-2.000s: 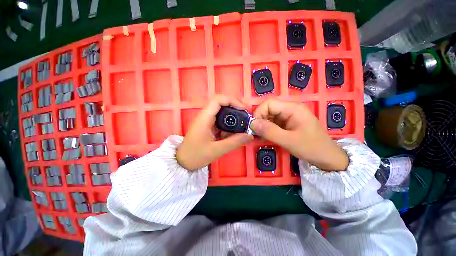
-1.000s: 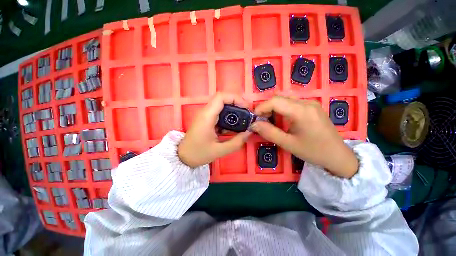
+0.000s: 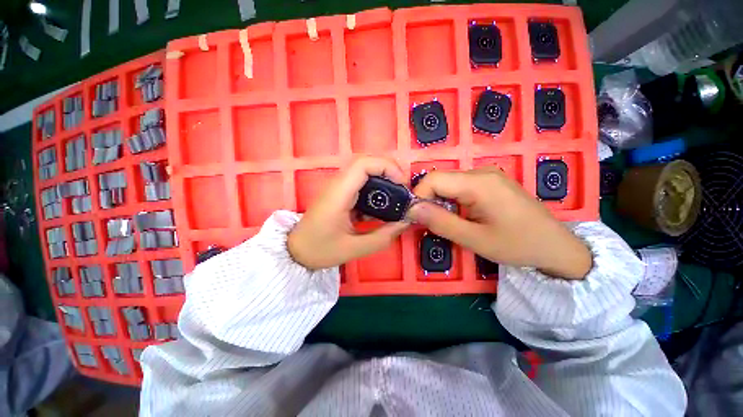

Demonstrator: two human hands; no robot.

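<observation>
My left hand (image 3: 346, 220) holds a black watch body (image 3: 381, 199) with its round sensor side up, over the large-pocket red foam tray (image 3: 288, 163). My right hand (image 3: 481, 220) pinches a grey metal watch band (image 3: 432, 201) against the right edge of the watch body. The band is mostly hidden by the right fingers. Whether a pin sits between band and body cannot be seen. Several other black watches (image 3: 492, 111) lie in pockets at the right of the tray.
The small-pocket red tray (image 3: 92, 210) with grey band pieces is at left. At right are a brown tape roll (image 3: 678, 198), a black fan grille (image 3: 723, 204), a blue-capped item (image 3: 658, 150) and clear plastic bags (image 3: 623, 114). Band strips (image 3: 85, 28) lie beyond the trays.
The right hand has shifted slightly right, and more of the grey band shows between its fingers. The left hand still holds the watch body in nearly the same place.
</observation>
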